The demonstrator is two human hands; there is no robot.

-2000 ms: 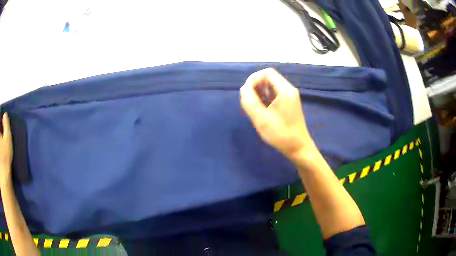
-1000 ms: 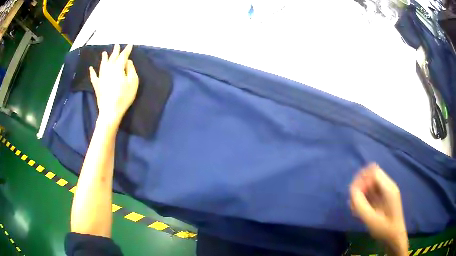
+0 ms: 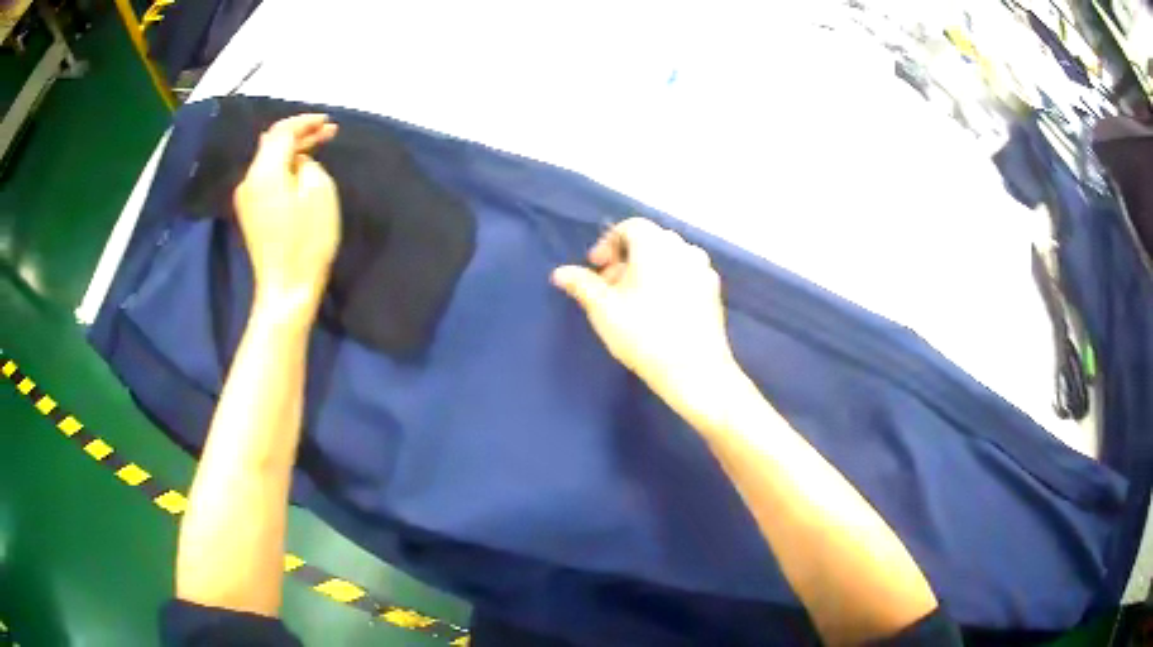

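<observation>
Navy trousers [image 3: 506,417] lie across the white table, the waistband [image 3: 171,209] at the left end with short white stitches. A black pocket bag [image 3: 405,253] lies flat below it. My left hand [image 3: 288,215] is over the pocket bag, its fingers bent together near the top edge; whether they pinch cloth is unclear. My right hand [image 3: 658,303] is over the trouser leg near the long upper seam, with thumb and fingers curled. A small pale glint shows at its fingertips, too blurred to name.
Black-handled shears [image 3: 1066,341] lie at the right beside a green item. Dark blue cloth [image 3: 1119,278] hangs at the far right. Blurred shiny clutter [image 3: 967,57] is at the upper right. Green floor with yellow-black tape [image 3: 133,475] shows at the lower left.
The view has swung left towards the waistband. My right hand has moved left along the leg, closer to the pocket bag. My left hand's fingers were spread on the pocket bag and have drawn together.
</observation>
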